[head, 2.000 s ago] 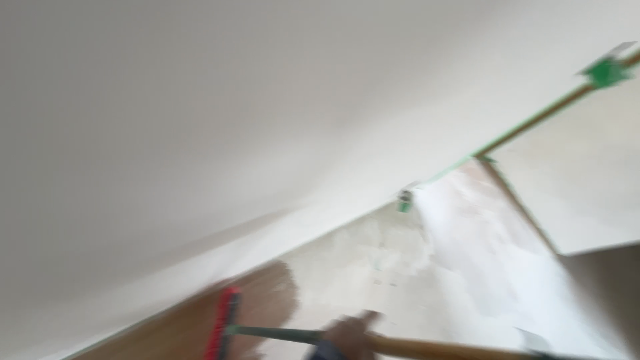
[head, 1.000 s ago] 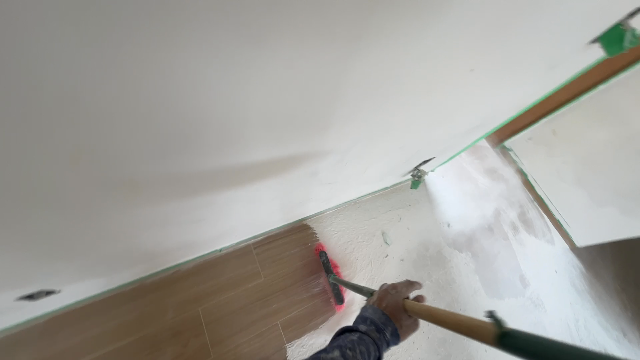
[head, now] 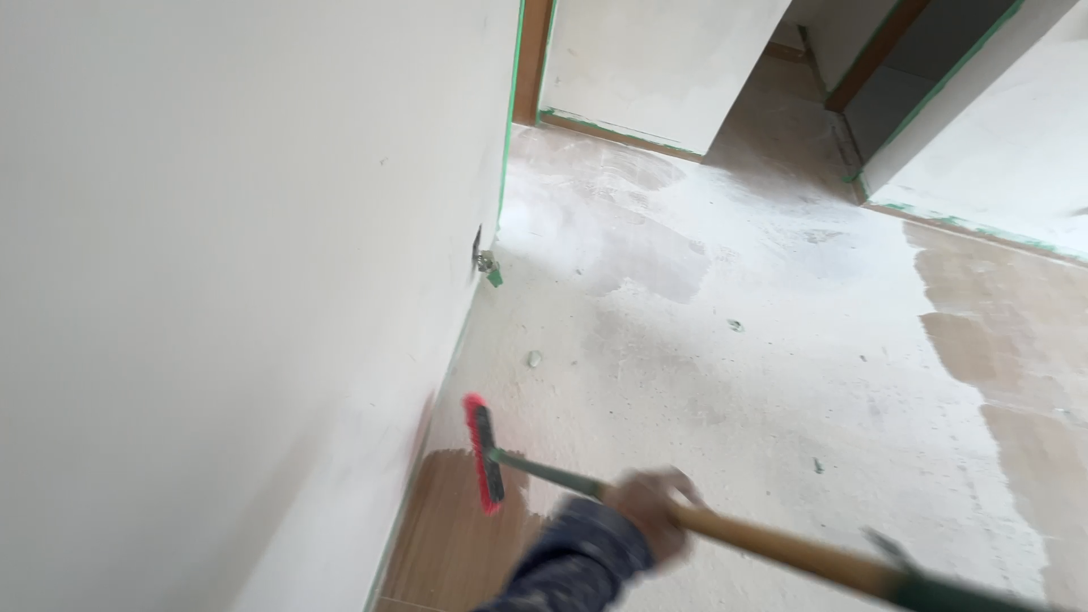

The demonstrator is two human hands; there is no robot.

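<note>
My left hand (head: pixel 650 514), in a dark patterned sleeve, is closed around the long handle (head: pixel 773 548) of a push broom. The handle is green near the head, wood-coloured in the middle and dark green at the lower right. The broom head (head: pixel 489 455) has a black block and red bristles. It is close to the foot of the white wall, where bare brown wood-look floor (head: pixel 459 518) meets dusty whitish floor (head: pixel 663 399). My right hand does not show.
A white wall (head: pixel 255 255) fills the left side, with a small fitting and green tape (head: pixel 489 265) low on it. Small debris (head: pixel 534 359) lies on the dusty floor. Farther off are a white wall section (head: pixel 654 68), a dark doorway (head: pixel 935 68) and, at right, brownish floor patches (head: pixel 960 348).
The view has turned, bringing the doorway and more dusty floor into sight. My left hand remains around the broom handle.
</note>
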